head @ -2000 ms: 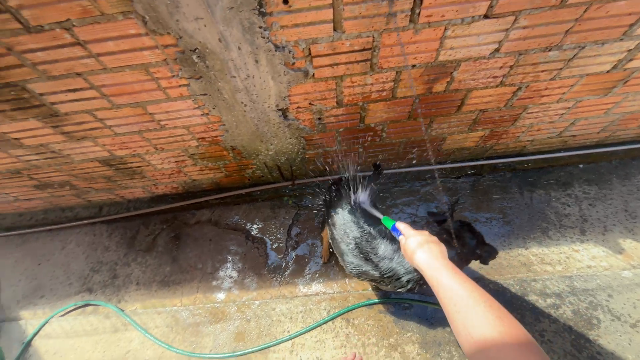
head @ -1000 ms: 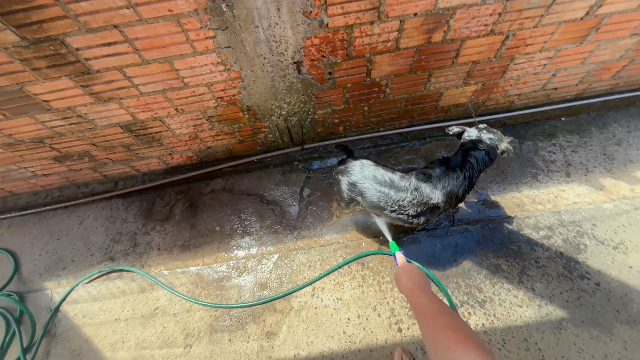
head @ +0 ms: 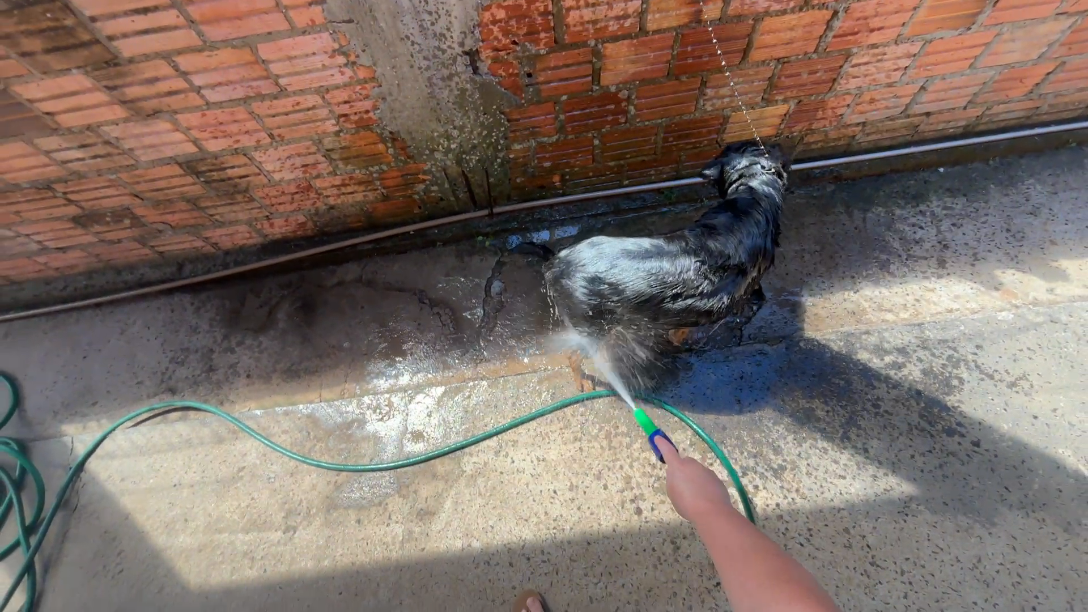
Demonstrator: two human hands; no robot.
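My right hand [head: 693, 484] is closed around a green and blue hose nozzle [head: 653, 432] at the lower centre right. Water sprays from its tip up and left onto the hind legs and lower flank of a wet black dog [head: 671, 272]. The dog stands near the wall, its rump to the left and its head, at the upper right, against the pipe and facing the bricks. Behind my hand a green garden hose [head: 365, 467] curves across the concrete. A thin line of droplets rises above the dog's head. My left hand is out of view.
A wet brick wall [head: 289, 127] with a concrete pillar [head: 425, 93] runs along the back. A thin pipe [head: 408, 228] lies along its base. Loops of hose lie at the far left. The concrete floor [head: 255, 527] is cracked and partly wet. Part of a foot shows at the bottom edge.
The dog was bent toward the right two seconds ago, then stood with its head raised to the right; its head now points at the wall. The spray has moved from its back to its hind legs.
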